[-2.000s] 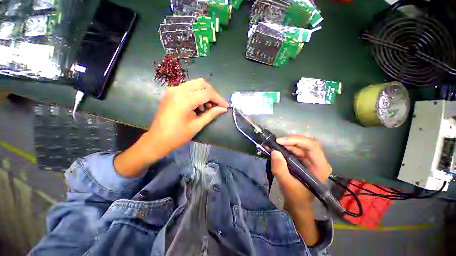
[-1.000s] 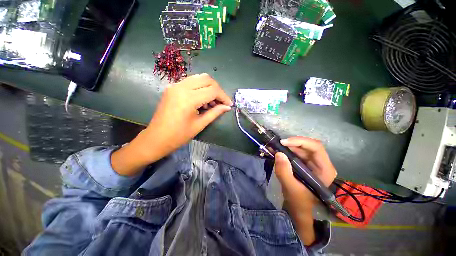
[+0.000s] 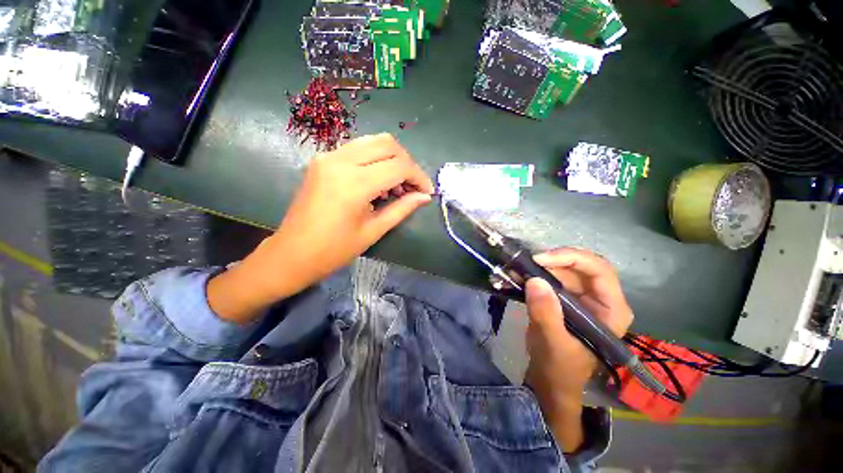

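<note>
My right hand (image 3: 582, 309) holds a black soldering iron (image 3: 578, 319), its metal tip and pale feed tube at the left end of a circuit board (image 3: 482, 186) lying on the green mat. My left hand (image 3: 356, 199) has thumb and forefinger pinched at that same end; whatever is between the fingertips is too small to tell. A second board (image 3: 605, 170) lies to the right. A loose pile of small red and black parts (image 3: 320, 113) lies beyond my left hand.
Fanned stacks of boards (image 3: 351, 48) lie at the back, more boards (image 3: 522, 74) to their right. A phone (image 3: 180, 78) and shiny blister tray (image 3: 55, 69) are left. A yellow-green tin (image 3: 718, 204), white box (image 3: 793, 282) and fan (image 3: 781, 102) are right. A red bin (image 3: 661, 379) is below.
The iron and my right hand have shifted slightly right, the tip drawing a little away from my left fingertips. My left hand stays nearly in place. The view has shifted slightly.
</note>
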